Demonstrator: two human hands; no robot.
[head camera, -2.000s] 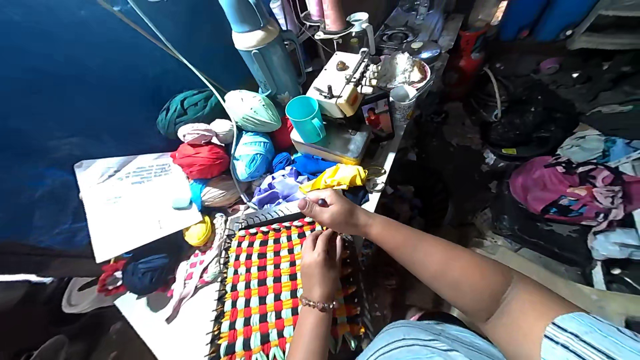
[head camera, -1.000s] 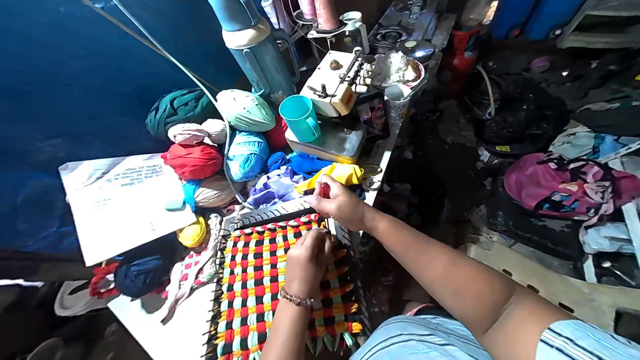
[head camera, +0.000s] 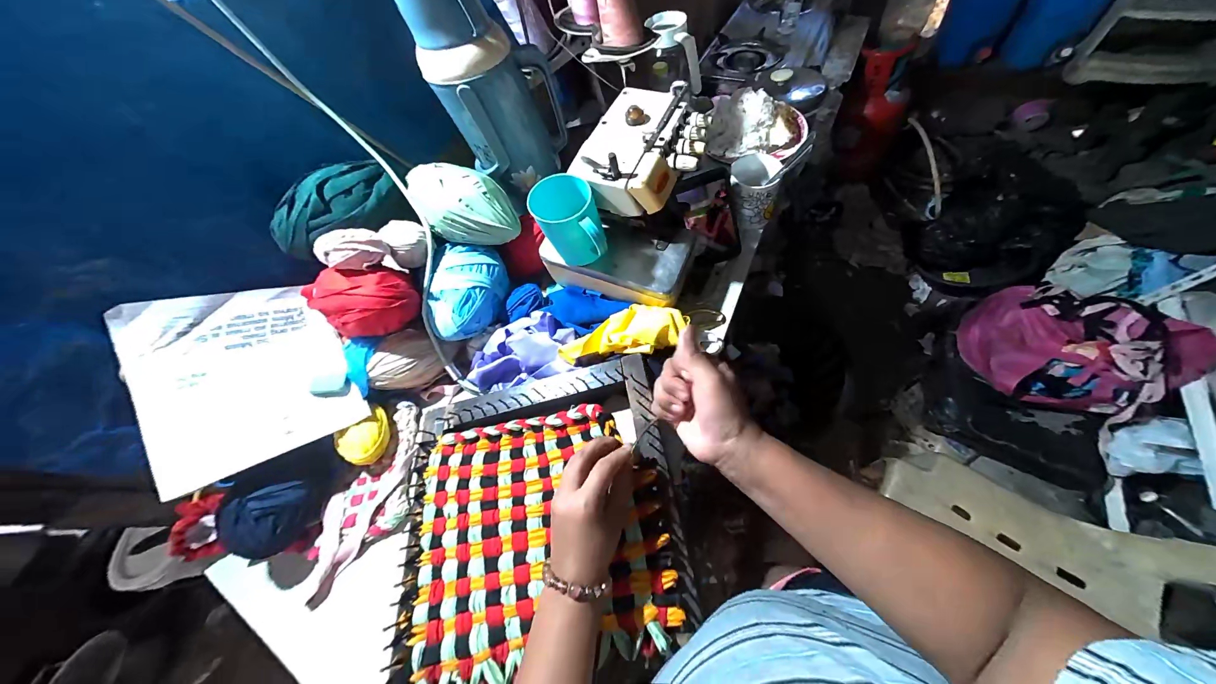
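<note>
A mat of woven red, black, yellow and pale green fabric strips is stretched on a wooden frame with a row of pins. My left hand, with a beaded bracelet at the wrist, lies over the mat's upper right part, its fingertips pinching at the edge. Just beyond the frame's upper right corner is my right hand, fingers curled and thumb raised. A thin shaft shows between the two hands, apparently part of a tool in my right hand; its handle is hidden.
Balls of fabric yarn, a sheet bearing writing and yellow cloth surround the frame. Behind are a turquoise mug on a flat tin, a serger sewing machine and a blue jug. Bags and cloth lie right.
My right hand has moved from the frame's top edge to its right corner. The dark red handle seen in it a second ago is now out of sight. My left hand stays near the mat's upper right part.
</note>
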